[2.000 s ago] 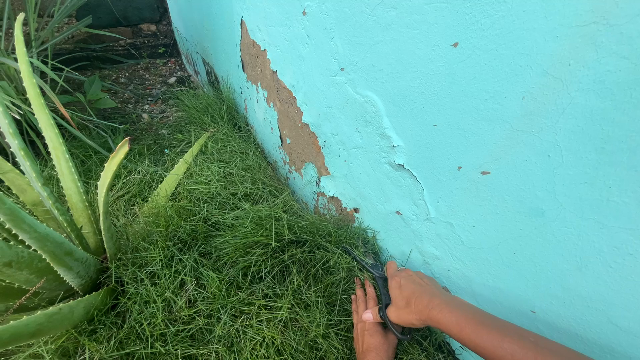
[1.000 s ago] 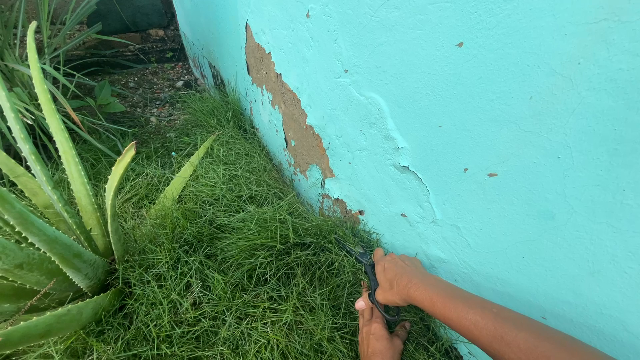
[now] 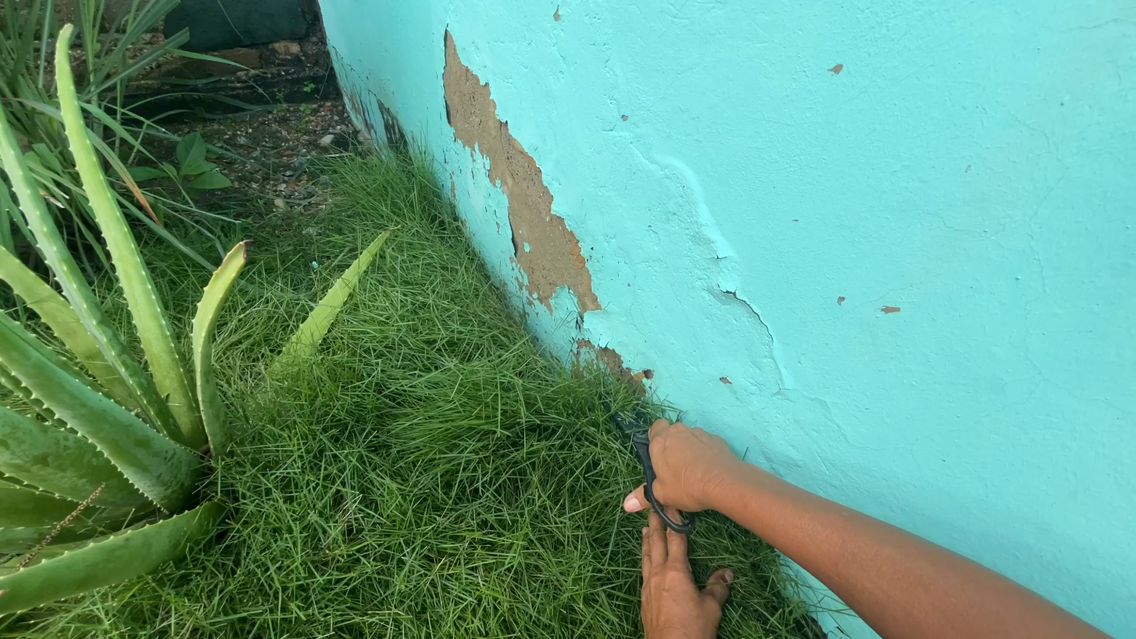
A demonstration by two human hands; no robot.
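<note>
My right hand [image 3: 688,466] grips a pair of black-handled scissors [image 3: 646,470] low against the turquoise wall. The blades point up and away to the left, and their tips are partly hidden in the long green grass [image 3: 497,444]. Just below the scissors' lower handle loop, my left hand [image 3: 676,590] lies on the grass, its fingers pointing away from me and its thumb spread to the right. I see nothing held in it.
The painted wall [image 3: 887,222] fills the right side, with a peeled brown patch [image 3: 519,182] near the grass. An aloe plant [image 3: 115,408] with spiny-edged leaves stands at the left. Gravelly soil [image 3: 275,151] and long-leaved plants [image 3: 89,98] lie farther back.
The thumb of my left hand now stands out to the right, away from the fingers. The scissors' blades have sunk more out of sight in the grass by the wall.
</note>
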